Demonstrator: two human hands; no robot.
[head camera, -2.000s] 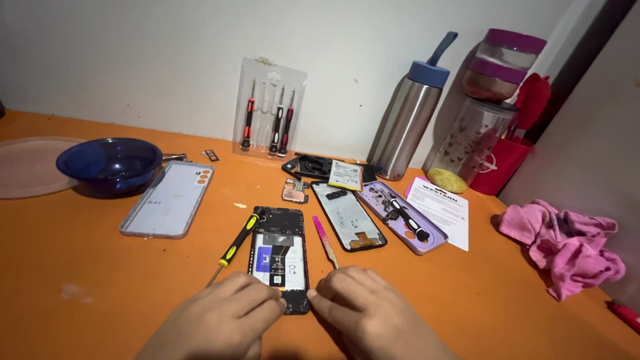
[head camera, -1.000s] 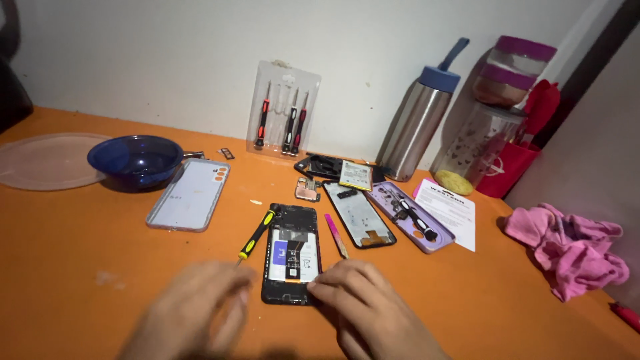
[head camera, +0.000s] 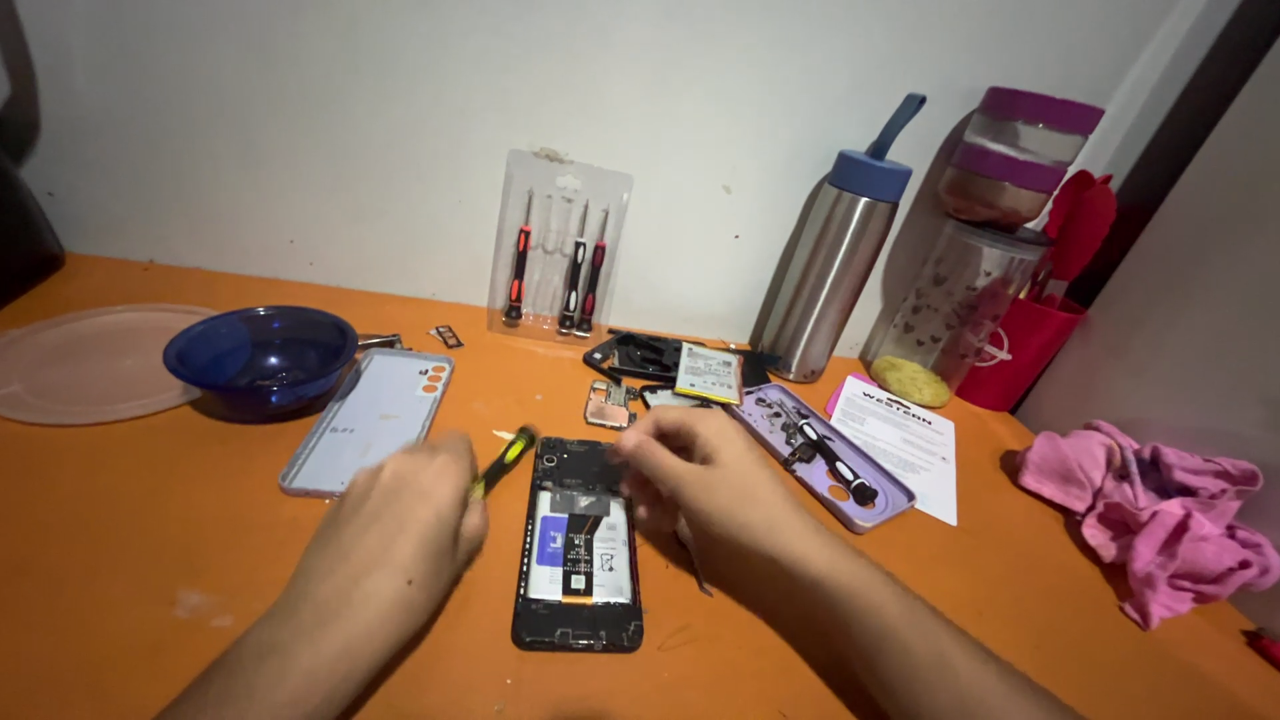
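Note:
An opened smartphone (head camera: 580, 620) lies back side up on the orange table, its battery (head camera: 610, 560) and flex cable showing. My left hand (head camera: 415, 510) is at a yellow-and-black screwdriver (head camera: 508, 455) left of the phone; blur and the fingers hide whether it is gripped. Over the phone's upper right edge is my right hand (head camera: 690, 480), fingers bent; whether anything is between them cannot be made out. Below that hand the thin metal tip of a tool (head camera: 697, 570) shows. A small circuit board (head camera: 609, 404) lies beyond the phone.
A phone back cover (head camera: 375, 425) and blue bowl (head camera: 262, 360) are left. Right are a purple phone case (head camera: 870, 508) with small parts and a screwdriver, printed card (head camera: 900, 450) and pink cloth (head camera: 1150, 510). Behind stand packaged screwdrivers (head camera: 560, 250), a loose battery (head camera: 709, 374) and steel bottle (head camera: 830, 270).
Both hands have moved from the phone's lower end to its upper part, the left now at the yellow-and-black screwdriver. The right hand now covers most of the screen part and pink tool seen earlier.

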